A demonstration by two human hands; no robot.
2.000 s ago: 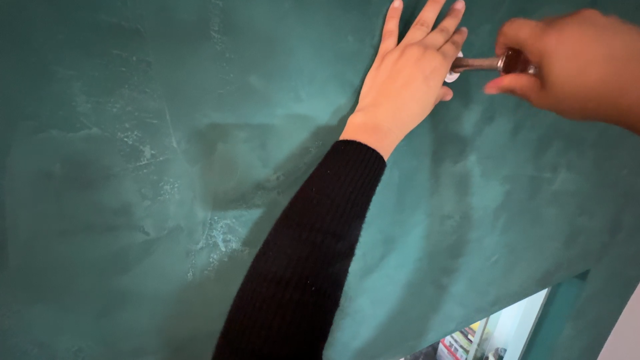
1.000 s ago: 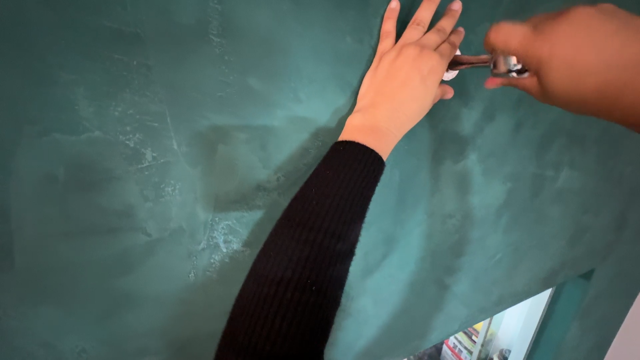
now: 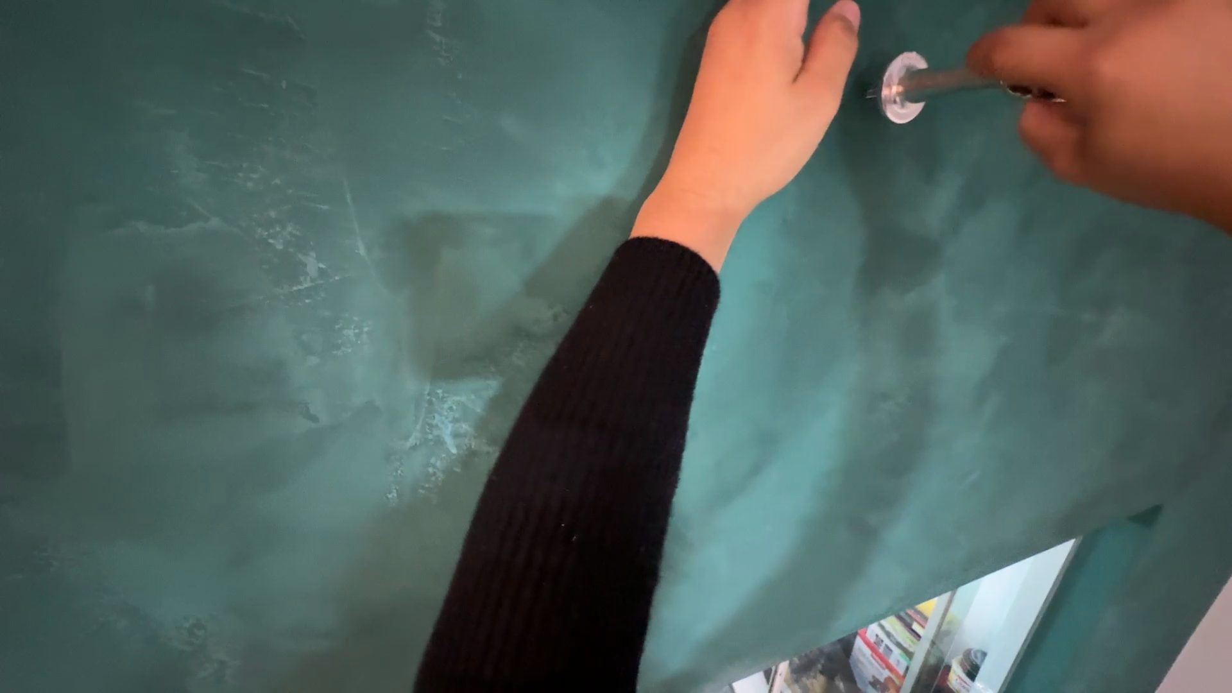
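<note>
My left hand (image 3: 756,106), its forearm in a black ribbed sleeve, rests against the green wall (image 3: 789,404) near the top; part of its fingers is cut off by the frame edge. To its right, a clear round disc (image 3: 903,88) sits on the end of a metal shaft (image 3: 948,83), with a thin point showing on its wall side. My right hand (image 3: 1116,106) is closed around the other end of the shaft at upper right. Its fingers hide most of that end, so the kind of tool cannot be told.
Scuffs and pale scratches (image 3: 443,423) mark the wall surface on the left. At lower right, an opening with a slanted edge shows shelves holding books (image 3: 885,650) and a jar (image 3: 964,669). A pale surface (image 3: 1198,645) borders the lower right corner.
My left hand has drawn away from the disc, which was mostly hidden behind its fingers before. The disc now shows fully. My right hand still holds the metal shaft.
</note>
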